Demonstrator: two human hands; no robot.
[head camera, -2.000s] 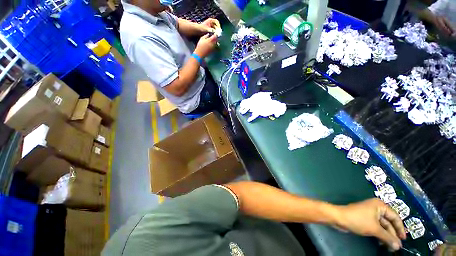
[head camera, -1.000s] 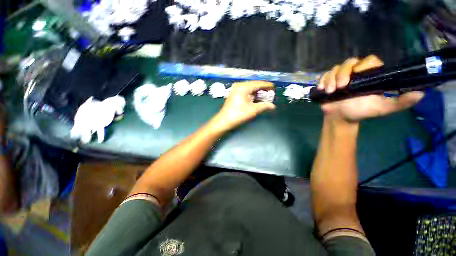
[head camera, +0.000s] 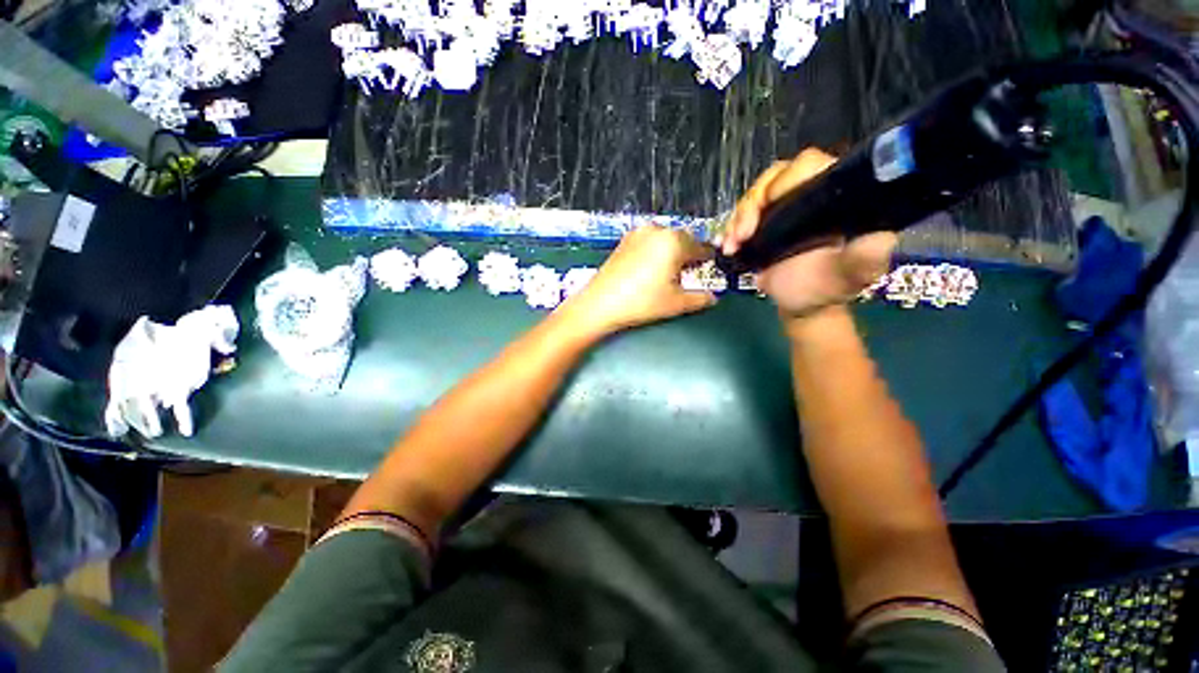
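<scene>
White plastic assemblies (head camera: 500, 274) lie in a row along the bench edge strip, with several more at the right end of the row (head camera: 931, 283). My right hand (head camera: 818, 250) grips a thick black electric screwdriver (head camera: 874, 178), tilted, with its tip end down at the row. My left hand (head camera: 644, 279) is beside the tip, thumb and fingers around a white assembly (head camera: 702, 279) on the green mat. The tip itself and any screw are too small to tell.
A heap of white parts (head camera: 552, 24) lies on the black surface beyond the blue strip (head camera: 487, 221). A clear bag (head camera: 309, 316), white glove (head camera: 168, 368) and black machine (head camera: 105, 270) are at left. Blue cloth (head camera: 1111, 381), black cord (head camera: 1052, 375) and a parts tray (head camera: 1133, 618) are at right.
The view has swung from the left side to the bench. My right hand has lowered the screwdriver's tip end to the assembly at my left hand.
</scene>
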